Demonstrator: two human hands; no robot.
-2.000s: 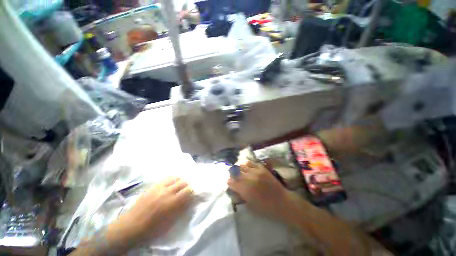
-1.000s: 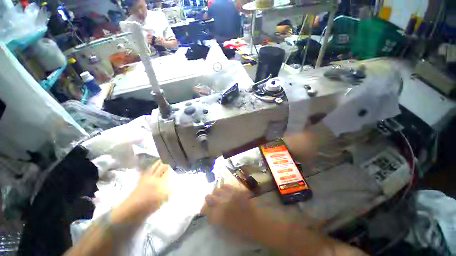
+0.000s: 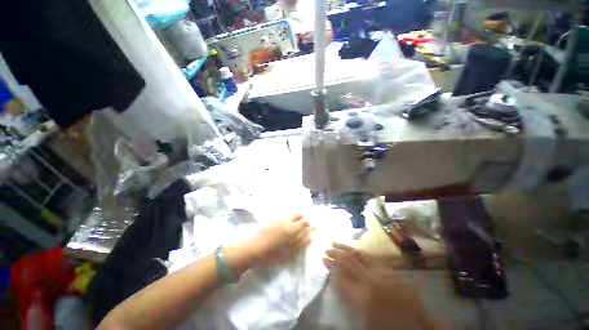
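Observation:
A bright white garment piece [image 3: 258, 290] lies on the table under the head of the beige-grey sewing machine [image 3: 413, 161]. My left hand [image 3: 281, 240] rests on the cloth left of the needle area, fingers together pointing to it. My right hand [image 3: 355, 274] is blurred and lies at the cloth's right edge, below the needle area. Whether either hand pinches the cloth is not clear. The presser foot area [image 3: 354, 216] is dark beside overexposed cloth. A black garment part [image 3: 145, 248] hangs at the left of the white cloth.
A dark smartphone [image 3: 473, 248] and a small reddish-handled tool [image 3: 403, 238] lie right of the needle. Clear plastic bags [image 3: 139, 169] are at the table's left end. A metal post [image 3: 320, 64] rises behind the machine head. A red item [image 3: 40, 283] is at the lower left.
The view has swung left, so the machine and phone appear further right. The phone screen, lit red before, is now dark. Both hands remain at the white cloth; a hanging black cloth shows at upper left.

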